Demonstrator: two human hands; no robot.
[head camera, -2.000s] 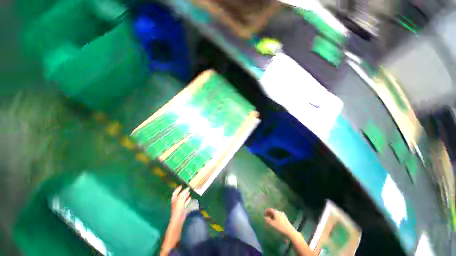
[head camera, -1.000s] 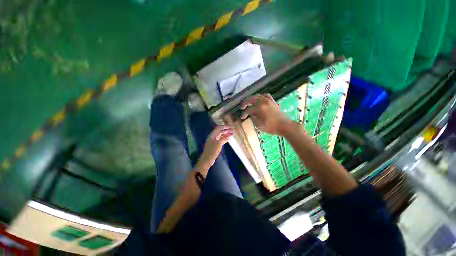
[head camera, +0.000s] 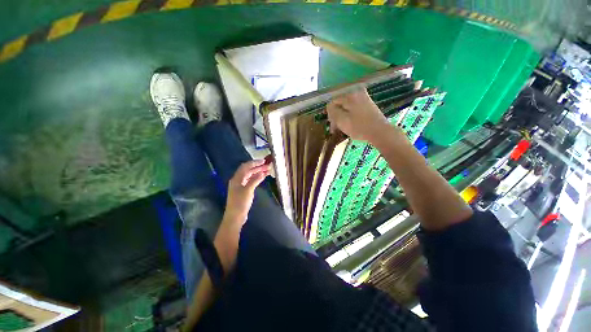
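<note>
A stack of loaded cardboard sheets (head camera: 303, 139) leans on the low cart, brown edges up, with green between them. The front face on the right shows circuit boards (head camera: 363, 175) in rows. My right hand (head camera: 355, 115) is on the top edges of the sheets, its fingers curled down among them; what exactly the fingertips grip is hidden. My left hand (head camera: 248, 178) is at the near left side of the stack, fingers together against the white board (head camera: 278, 146) edge; whether it grips it is unclear.
The low cart has pale posts (head camera: 241, 81) and a white shelf (head camera: 278, 58) with a paper. A green carton (head camera: 470, 78) stands beyond. The bench (head camera: 389, 227) runs at the right. A board-loaded sheet (head camera: 29, 311) lies lower left. Yellow-black tape (head camera: 123, 9) crosses the floor.
The view has turned and become sharper. The stack now shows its edges more from above. My right hand stays at its top edges, my left hand at its near side.
</note>
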